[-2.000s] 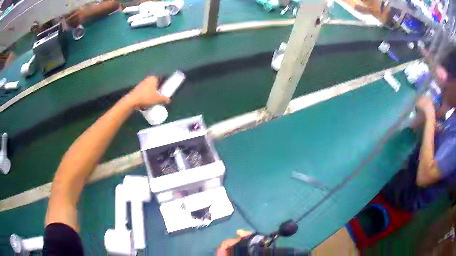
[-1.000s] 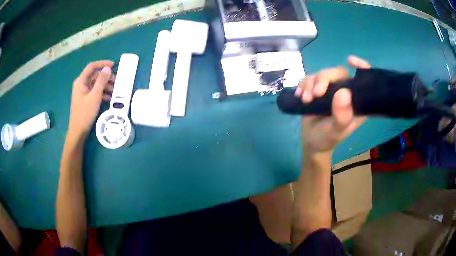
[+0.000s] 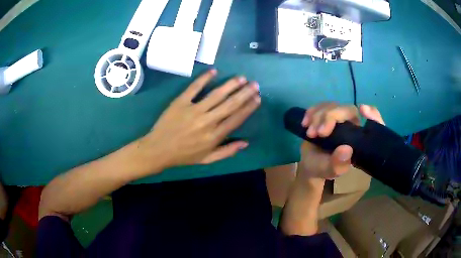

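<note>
My right hand is closed around the black electric screwdriver, its nose pointing left over the mat. My left hand is empty, palm down over the green mat, fingers spread. White handheld fans lie beyond it: one with a spoked round head facing up, another with a plain head beside it, and a white handle to its right. The screw feeder's front ledge with its pick-up block is at the top right. The bit tip cannot be made out.
Another white fan lies at the far left. A thin dark pointed tool lies right of the feeder, and a black cord runs from the feeder. Cardboard boxes stand below the bench's edge at the lower right.
My left hand has moved right, from beside the spoked fan to the middle of the mat. The screwdriver is still in my right hand, now angled down to the right. The view has shifted.
</note>
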